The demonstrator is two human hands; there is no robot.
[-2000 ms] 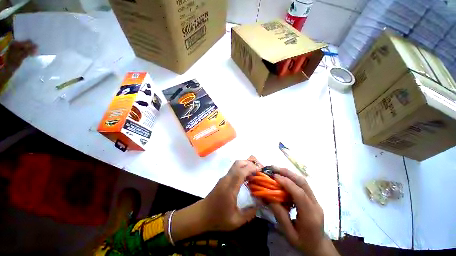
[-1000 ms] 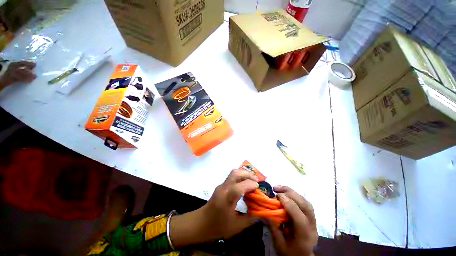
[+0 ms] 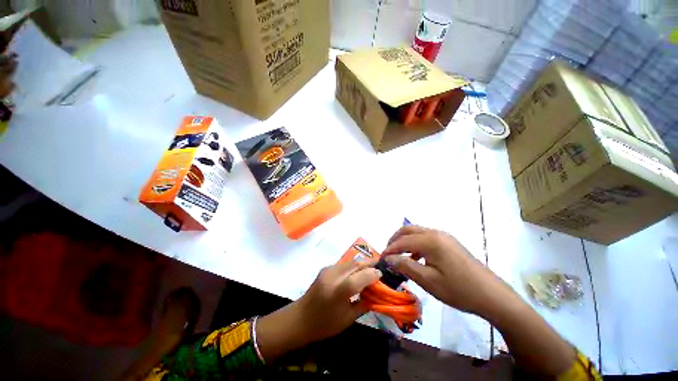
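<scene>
An orange coiled cord (image 3: 394, 303) with a black fitting (image 3: 389, 275) is held at the table's front edge. My left hand (image 3: 331, 296) grips the coil from the left. My right hand (image 3: 425, 257) has its fingertips on the black fitting at the top of the coil. A small orange printed piece (image 3: 360, 251) shows behind the left fingers; whether it is a tag or card is unclear. One orange, black and white retail box (image 3: 290, 182) lies flat beyond my hands. Another retail box (image 3: 192, 175) stands left of it, its black handle toward me.
A tall brown carton (image 3: 256, 59) stands at the back. An open inner carton (image 3: 394, 93) holds orange boxes. A tape roll (image 3: 491, 129), closed cartons (image 3: 595, 160) and a crumpled clear-tan pile (image 3: 554, 287) are on the right. Papers (image 3: 48, 71) lie far left. A bottle (image 3: 430, 36) stands by the wall.
My right hand has moved from the coil's right side up onto the black fitting, now covering most of the cutter. The clear bags and the other cutter at far left no longer show; white papers are there.
</scene>
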